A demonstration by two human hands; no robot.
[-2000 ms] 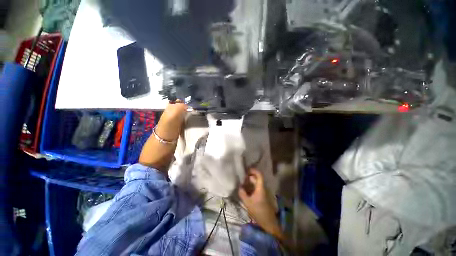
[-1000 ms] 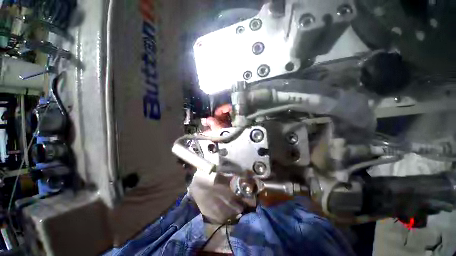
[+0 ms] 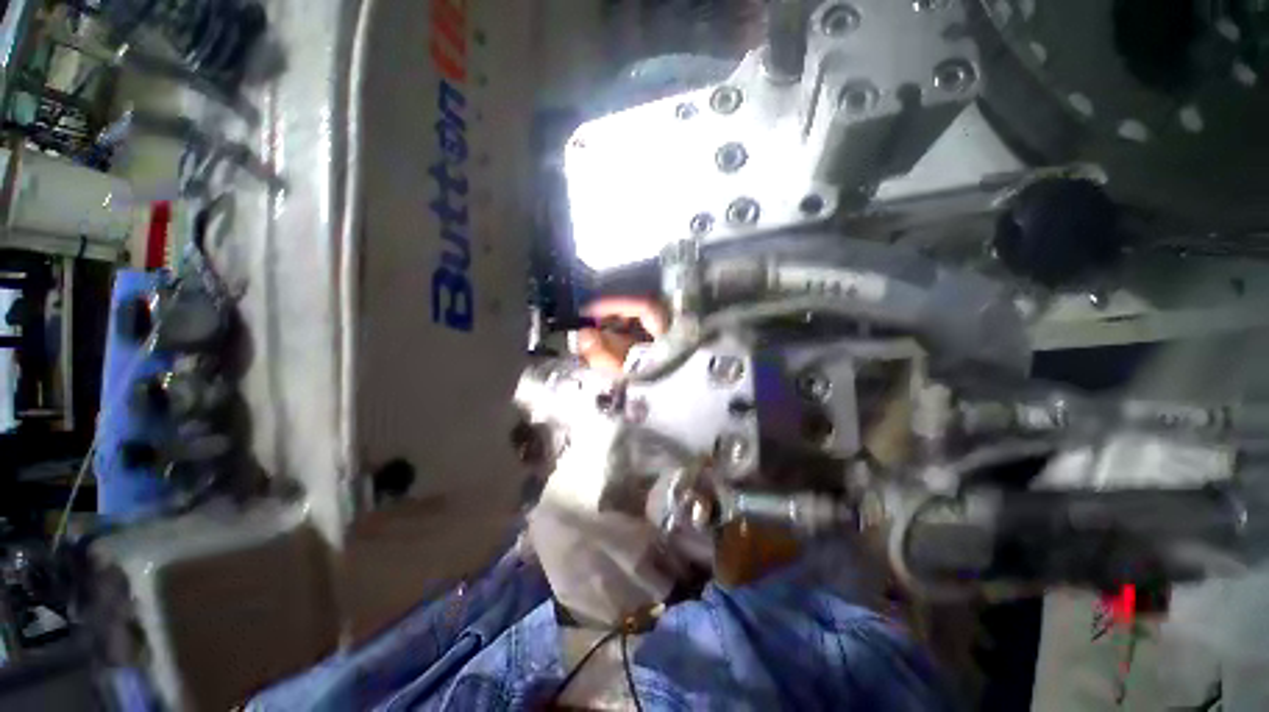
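Observation:
An off-white garment (image 3: 599,543) hangs bunched below the clamp area, between my blue sleeves. The grey-white button-sewing machine head (image 3: 404,417) fills the left centre. A few fingertips (image 3: 619,317) show in the gap beside the bright lamp plate (image 3: 612,188). I cannot tell which hand they belong to, or whether they grip cloth. A skin-coloured patch (image 3: 752,549) shows below the metal feeding arm (image 3: 696,417), probably my right hand or forearm. The rest of both hands is hidden behind the machine, and the view is blurred.
A dark cylinder (image 3: 1072,529) and hoses extend right from the feeding arm, with a red light below. Pale garments (image 3: 1113,661) lie at the lower right. A box-shaped machine part (image 3: 209,598) juts out at the lower left. A blue object (image 3: 132,403) stands at the left.
The view has moved from above the lap and table to close against the machine head. Since one second ago the head has shifted slightly right in the picture, and the fingertips show a rounder curl.

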